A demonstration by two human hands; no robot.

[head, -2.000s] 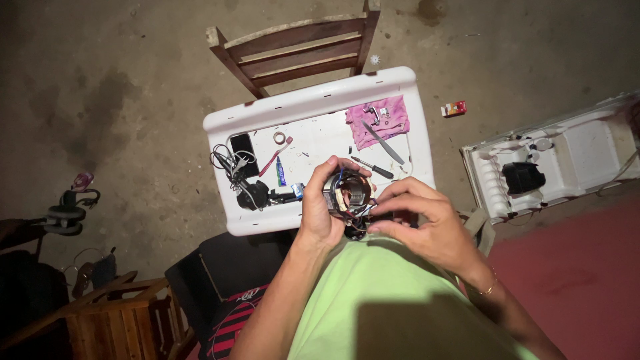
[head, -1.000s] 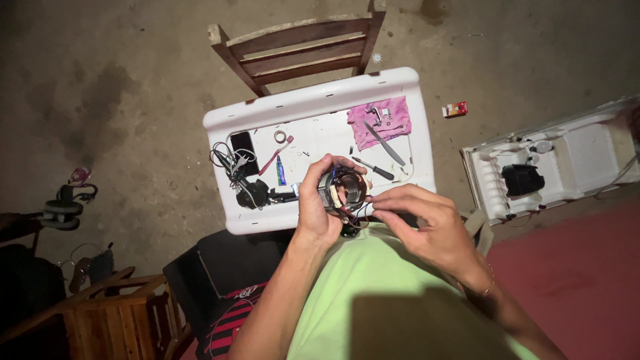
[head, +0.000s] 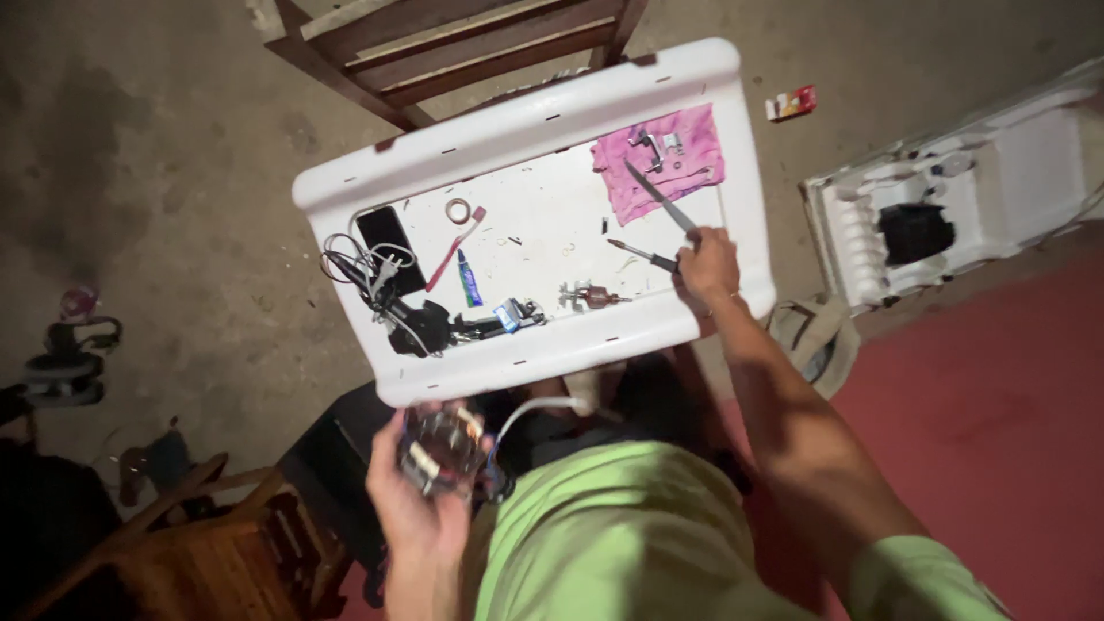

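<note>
My left hand [head: 414, 500] is closed around a motor stator with copper windings [head: 444, 444], below the near edge of a white plastic tray [head: 535, 362]. Blue and white wires trail from the stator. At the tray's right side, my right hand [head: 711, 267] has its fingers on the handle end of a knife [head: 660, 197]; whether it grips the knife is unclear. The blade lies partly over a pink cloth [head: 625, 194] with small metal parts on it. A soldering iron or screwdriver with a dark handle [head: 638, 250] touches or nearly touches the fingers. Below it lies a motor armature [head: 595, 297].
The tray also holds a black phone [head: 392, 246], tangled cables [head: 366, 267], a roll of tape [head: 457, 210], a pink toothbrush [head: 457, 250] and a glue tube [head: 469, 280]. A wooden chair [head: 483, 52] stands behind; a white casing [head: 992, 190] lies right.
My right hand has left the stator and reached out to the knife at the tray's right. My left hand has moved down and left with the stator. The view has shifted.
</note>
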